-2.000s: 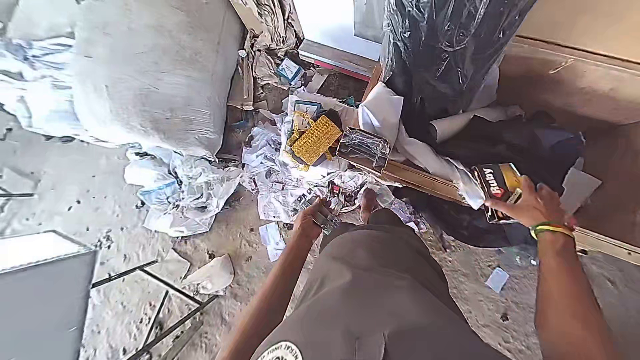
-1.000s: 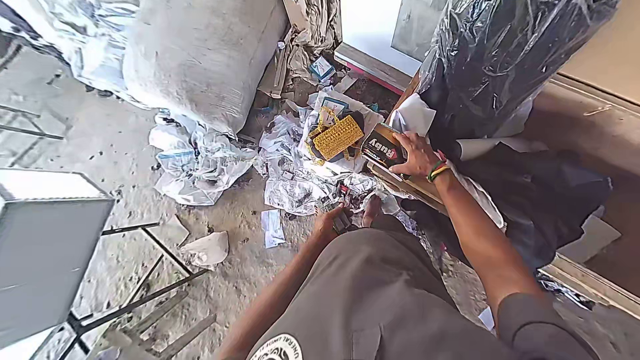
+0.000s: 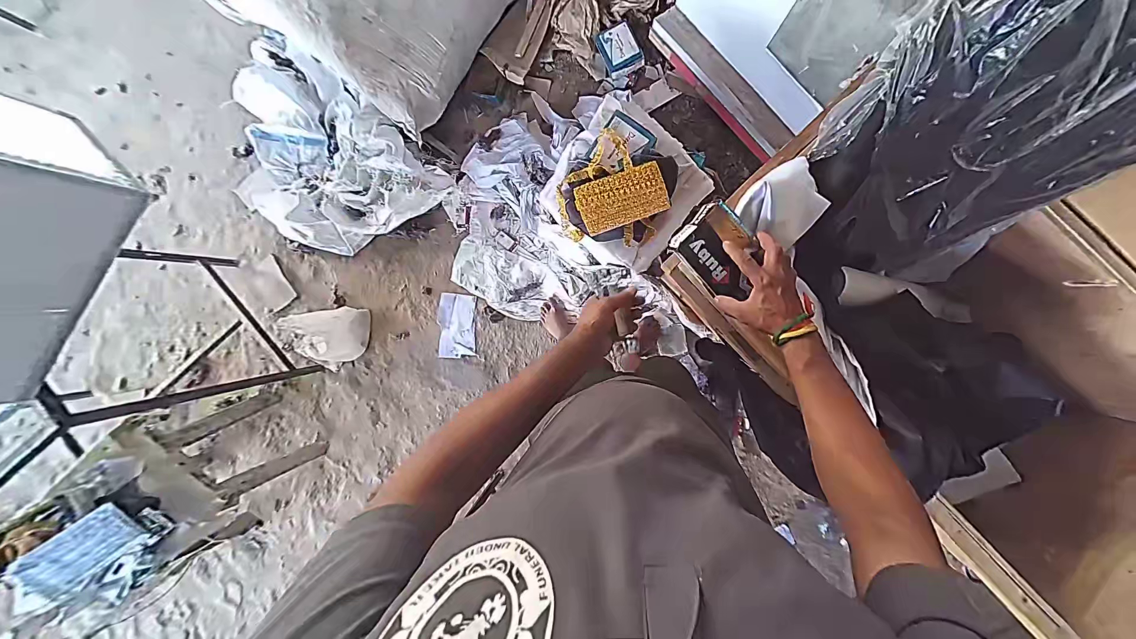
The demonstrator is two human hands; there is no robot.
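Observation:
My right hand [image 3: 765, 288] lies with spread fingers on a black and gold printed box [image 3: 710, 253], which rests on the end of a wooden board [image 3: 741, 333]. Whether the fingers grip the box or only press on it is hard to tell. My left hand [image 3: 608, 315] is curled above my bare feet, close to a small brownish object [image 3: 626, 321] that its fingers partly cover. Beyond the hands, a yellow woven piece [image 3: 621, 197] with loose strands lies on a dark item and white material atop crumpled clear plastic [image 3: 506, 257].
A large whitish sack [image 3: 390, 44] and plastic bags [image 3: 342, 177] lie at upper left. Black metal frame legs [image 3: 253, 315] stand at left under a grey panel [image 3: 62, 257]. Plastic-wrapped dark material [image 3: 985, 133] and black cloth [image 3: 923, 373] lie at right.
The black and gold box was out to the right in my right hand two seconds ago; it moved left onto the wooden board. My left hand stays near my feet.

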